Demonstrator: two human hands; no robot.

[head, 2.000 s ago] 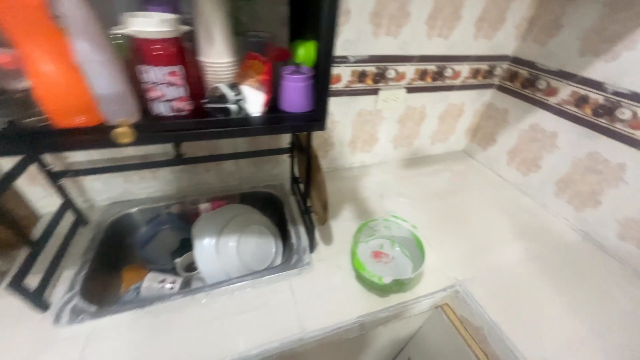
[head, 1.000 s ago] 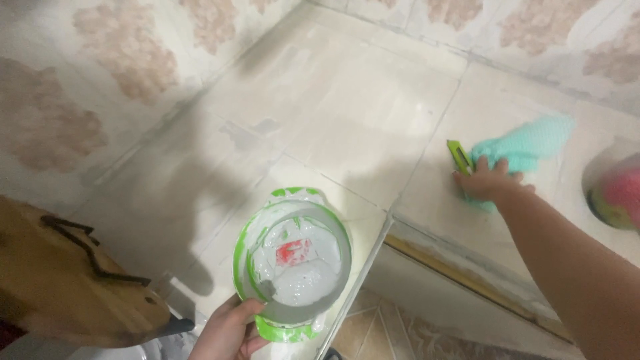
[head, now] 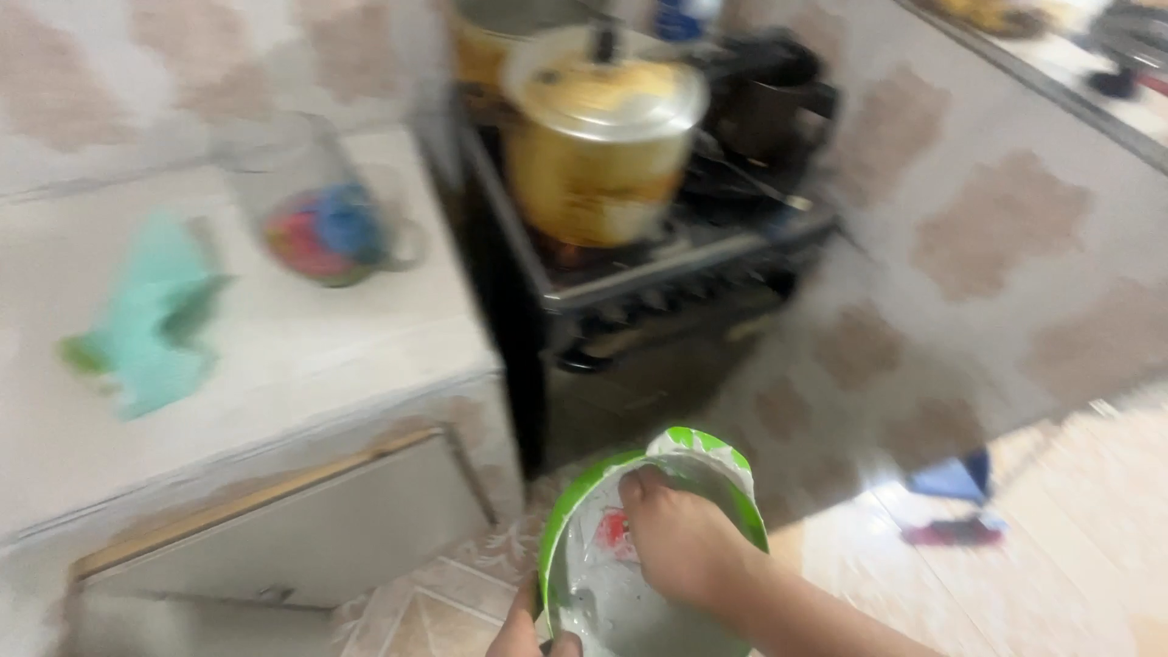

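Note:
A green-rimmed bowl, whitish inside with a red mark at its bottom, is tilted at the lower middle of the head view. My left hand grips its near left rim, thumb inside and fingers outside. Inside the bowl is my right hand, its fingertips by the far wall near the rim; whether it holds something there is hidden. On the counter at the left lies a crumpled mint-green cloth, with a green object partly under it. The picture is blurred.
A clear pitcher with red and blue things inside stands on the tiled counter. Beyond a narrow gap, a large lidded metal pot sits on a black stove. A blue dustpan-like object is on the floor.
My right hand has left the cloth and is now inside the bowl. The bowl, over the counter's edge a second ago, is now above the floor in my left hand. The view has swung toward the stove.

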